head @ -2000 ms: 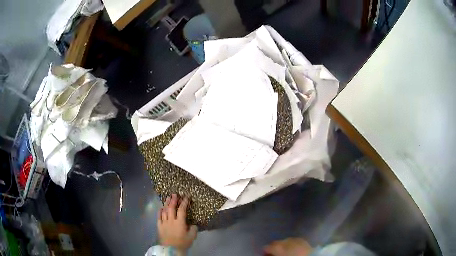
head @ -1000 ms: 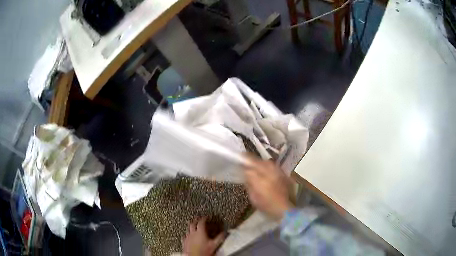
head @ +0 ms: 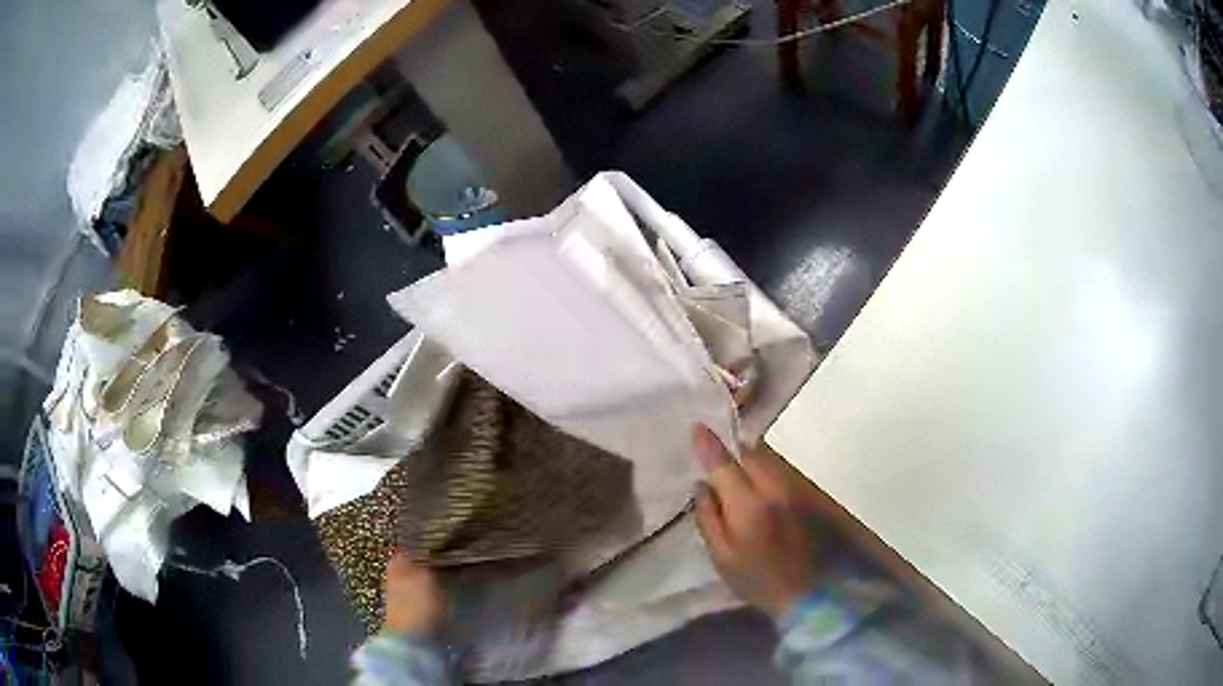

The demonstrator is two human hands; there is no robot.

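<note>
Brown-gold speckled cloth (head: 523, 483) is lifted and folded, blurred by motion, over the near left part of the white basket (head: 362, 413). My left hand (head: 413, 596) is closed on its near left edge; the fingertips are hidden. More speckled cloth lies below at the left. A large white paper sheet (head: 537, 315) lies across the pile, partly under or beside the lifted cloth. My right hand (head: 758, 529) is at the sheet's near right edge, thumb and forefinger touching it; whether it grips the sheet is unclear. Crumpled white pieces (head: 724, 315) stand at the basket's far right.
A white table (head: 1019, 375) with a wooden edge fills the right, close to my right hand. A pile of white pieces (head: 148, 402) is at the left. Another table (head: 288, 81) is at the far left. Wooden stool legs (head: 912, 60) stand at the back.
The white sheets over the cloth have been turned back towards the far side. The cloth beneath has been lifted by my left hand. My right hand has come in from the lower right onto the paper.
</note>
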